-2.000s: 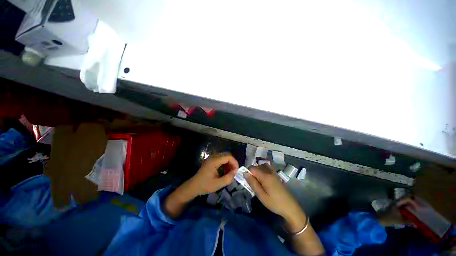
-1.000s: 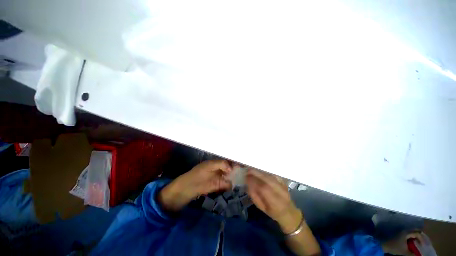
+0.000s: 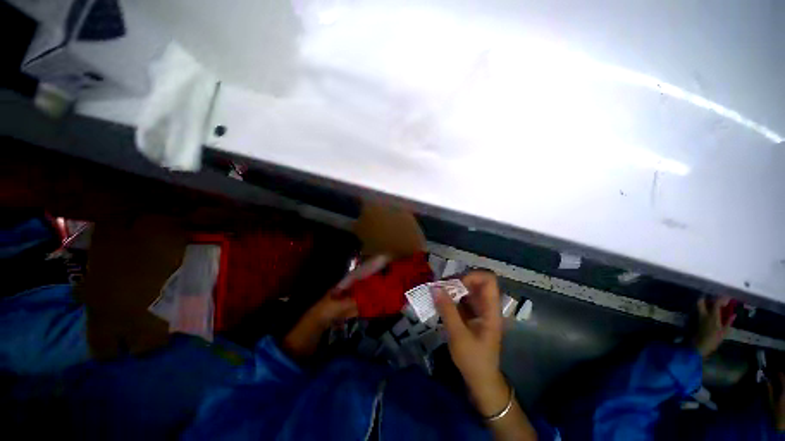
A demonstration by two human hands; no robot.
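Note:
My left hand (image 3: 331, 312), blurred, holds a red box (image 3: 389, 286) with a brown cardboard flap (image 3: 389, 231) standing up from its far side. A pale strip shows on the box's left side. My right hand (image 3: 475, 323) pinches a small printed white leaflet (image 3: 434, 298) between thumb and fingers, at the right side of the red box. A loose pile of small white paper pieces (image 3: 400, 344) lies on the dark bench below both hands.
A white overhead shelf (image 3: 482, 129) fills the top, with a white cloth-like item (image 3: 175, 108) and a carton (image 3: 95, 47) at left. A large red carton (image 3: 262, 280) with a brown flap (image 3: 129, 280) stands left. Another person's hand (image 3: 713, 326) is at right, near the conveyor belt (image 3: 516, 245).
The red box with its brown flap has come into my left hand. The leaflet, earlier between both hands, is now in my right hand alone and looks opened wider. The view has shifted.

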